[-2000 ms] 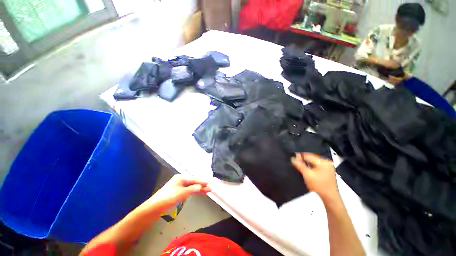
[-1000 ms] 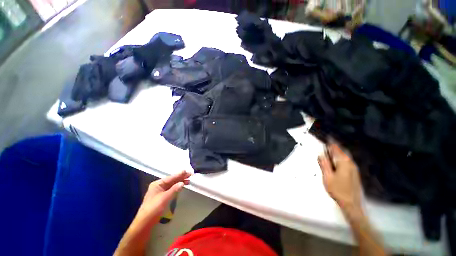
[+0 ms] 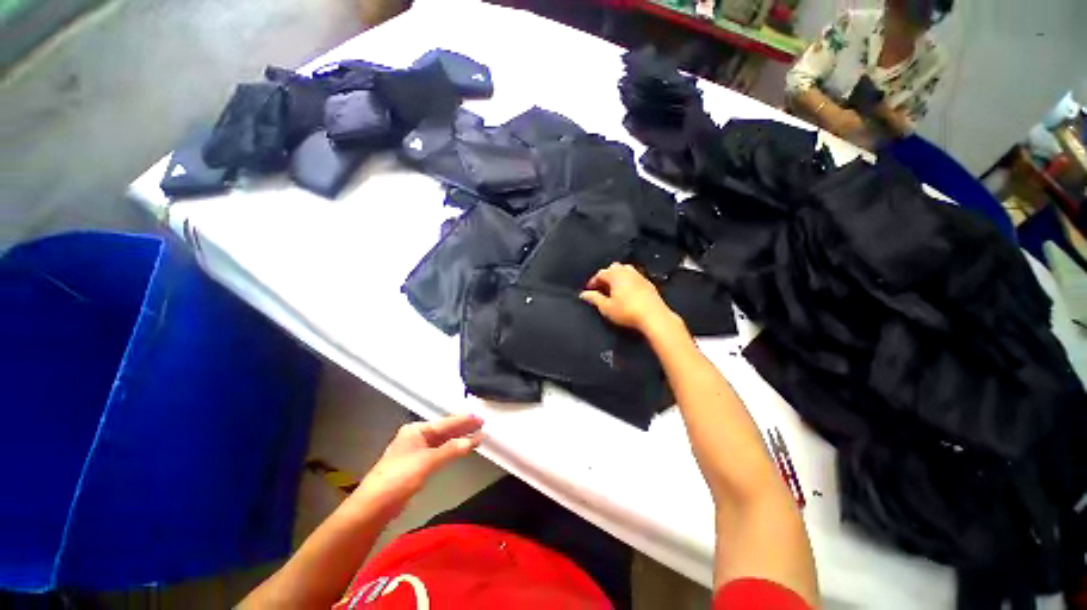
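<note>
My right hand (image 3: pixel 622 296) is over the pile of finished pouches (image 3: pixel 570 226), its fingertips at the upper edge of a flat black pouch (image 3: pixel 566 336) with a small pale logo. Whether the fingers grip it cannot be told. My left hand (image 3: pixel 432 450) is at the table's near edge, empty, fingers apart. The red-handled thread snips (image 3: pixel 786 466) lie on the white covering, right of my right forearm. The large rumpled heap of unfinished pouches (image 3: pixel 906 322) covers the right side.
Padded pouches (image 3: pixel 340 131) lie at the far left of the white table (image 3: pixel 322 268). A deep blue bin (image 3: pixel 215 411) stands on the floor at left. A person in a patterned shirt (image 3: pixel 876 66) sits beyond the table, near a blue surface.
My right hand has left the heap's edge and moved left onto the pouch pile. The snips now lie uncovered on the table. My left hand stays near the table edge. The view has shifted.
</note>
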